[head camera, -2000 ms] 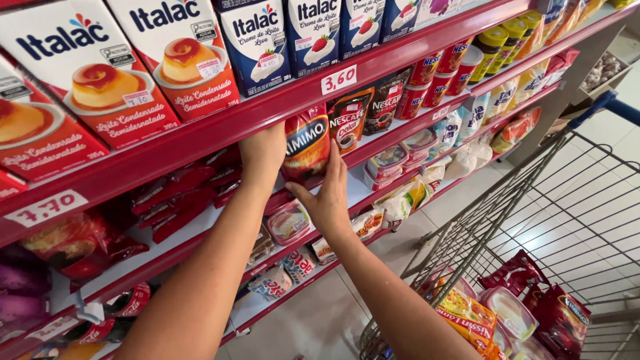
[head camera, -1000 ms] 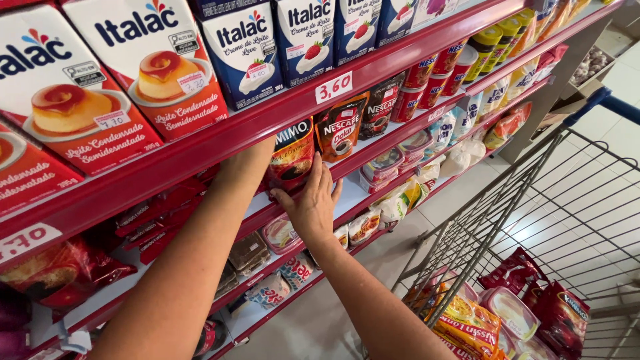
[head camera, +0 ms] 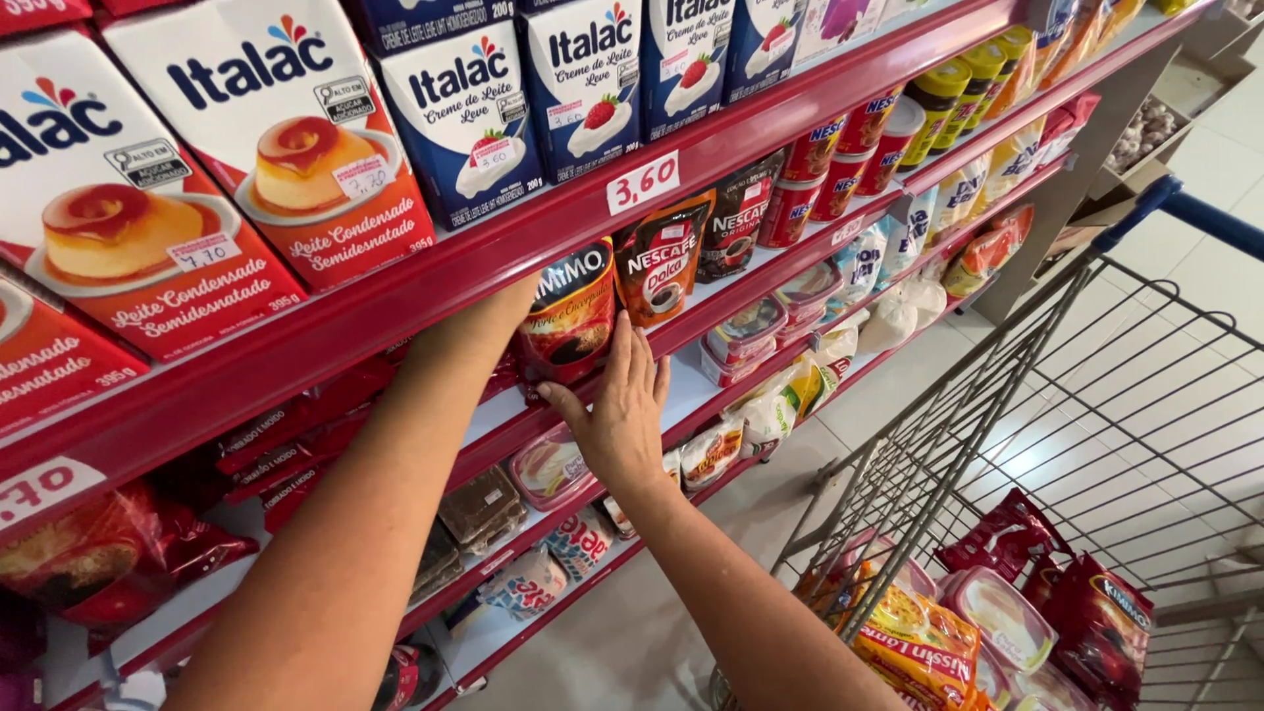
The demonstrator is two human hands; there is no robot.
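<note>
A red and black Kimimo coffee pouch [head camera: 570,318] stands upright on the shelf, beside an orange and brown Nescafé Dolca pouch [head camera: 660,265]. My left hand [head camera: 513,296] reaches in at the Kimimo pouch's left side; its fingers are hidden behind the pouch and beneath the shelf above. My right hand [head camera: 622,410] is at the pouch's lower right, thumb near its bottom corner and fingers extended up in front of the Dolca pouch. Whether the right fingertips touch either pouch is unclear. A black Nescafé pouch [head camera: 738,219] stands farther right.
The red edge of the upper shelf [head camera: 494,259] runs above my hands, with Italac cartons [head camera: 272,148] on it. Dark red coffee packs [head camera: 296,434] lie left. Lower shelves hold plastic tubs [head camera: 553,469] and bags. At right, a wire shopping cart [head camera: 997,395] holds noodle packs [head camera: 913,642], tubs and coffee packs.
The Kimimo pouch, earlier tilted and partly covering the Dolca pouch, now stands beside it. My right hand's fingers have straightened upward. The view has shifted slightly.
</note>
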